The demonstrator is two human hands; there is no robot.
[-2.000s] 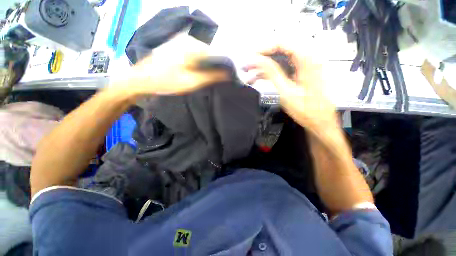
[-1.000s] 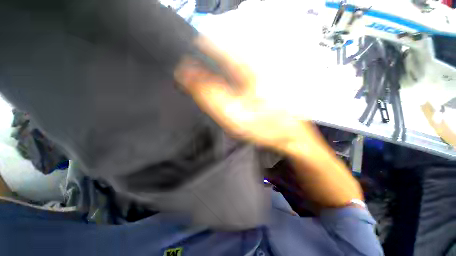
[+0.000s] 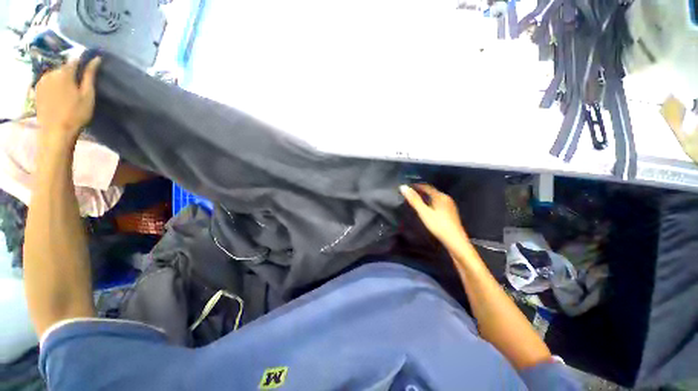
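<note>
A dark grey garment piece is stretched along the front edge of the white table and hangs down onto my lap. My left hand is at the far left, raised, and grips one end of it. My right hand is at the table's front edge, at the other end of the cloth, with thumb and fingertips close together at the cloth. Whether they pinch it is hard to tell. More grey cloth with pale stitching lies bunched on my lap.
A bundle of dark zippers hangs towards the right of the white table. A tan flat piece lies at the far right. A blue crate is under the cloth. Crumpled plastic is below the table at right. A pinkish cloth is at left.
The garment, swung up close to the camera a second ago, is now lowered and spread along the table edge. My left hand has come into view at far left; my right hand has moved lower and right.
</note>
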